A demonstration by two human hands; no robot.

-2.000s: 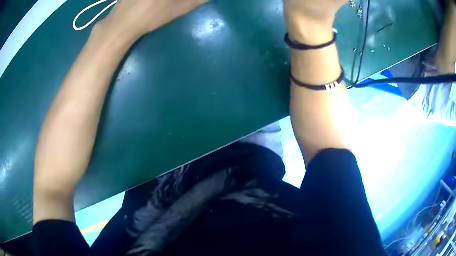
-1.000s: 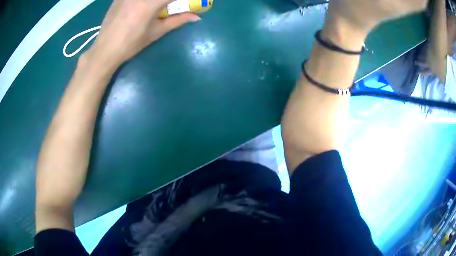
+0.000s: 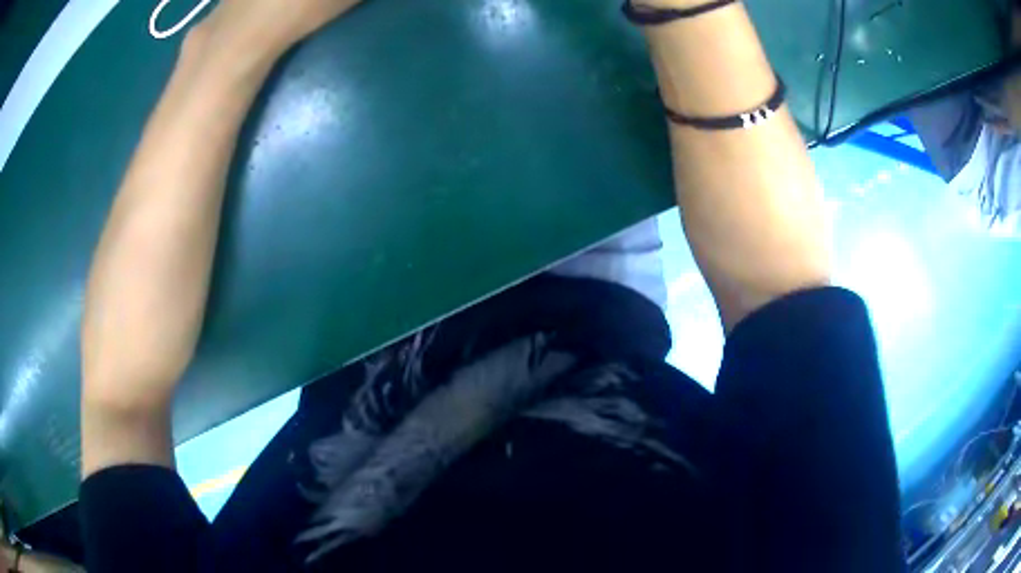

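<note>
A white cord loop [image 3: 177, 16] shows at the top left, beside my left wrist, cut off by the top edge. The thing it belongs to is out of view. My left forearm reaches up to the top edge; the left hand is cut off there, with at most its wrist end showing. My right forearm, with two dark bracelets, also runs out at the top edge, and the right hand is out of the picture. The black driver cable [image 3: 830, 84] hangs over the bench to the right of my right wrist.
The green bench top [image 3: 448, 190] spans the view, its near edge running diagonally in front of my body. A white strip [image 3: 45, 73] curves along the upper left. Small specks lie by the cable. Another person's light clothing [image 3: 991, 168] shows at right, over the blue floor [image 3: 884, 269].
The yellow handheld unit seen in my left hand one second ago has left the view at the top. My right hand has also gone out past the top edge, and the cable shows on the bench again.
</note>
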